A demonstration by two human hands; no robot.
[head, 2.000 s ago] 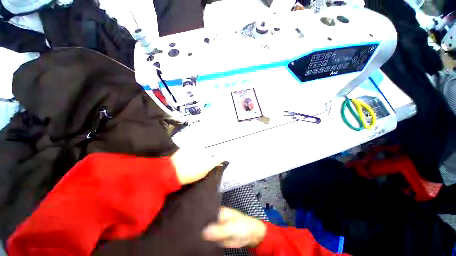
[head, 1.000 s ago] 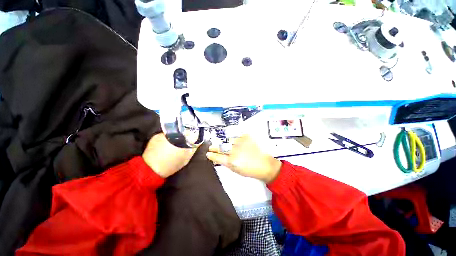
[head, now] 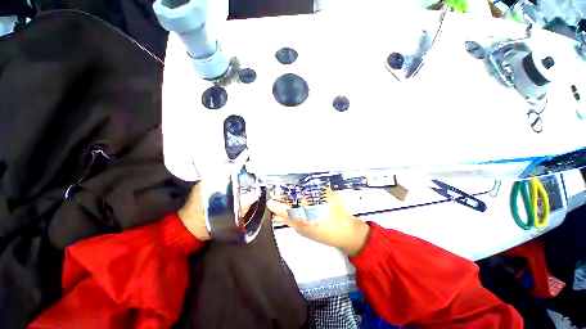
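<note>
The dark brown jacket lies under the left end of the white sewing machine head and spreads left and toward me. A silvery wire-like mark shows on it at left. My left hand is on the cloth, its fingers mostly hidden behind the shiny curved guard. My right hand is at the cloth's edge beside the presser foot area, fingertips pointing left, with a silvery band across its fingers. Whether either hand grips cloth cannot be told. The needle cannot be made out.
The phone is partly hidden under the machine head, with a small tan tab beside it. Black snips lie right of them. Green and yellow scissor loops are at far right. A measuring strip runs along the table's front edge.
My hands have come from the jacket's near part up to the needle area, and stay there. The view has moved closer over the machine head, which now covers most of the phone.
</note>
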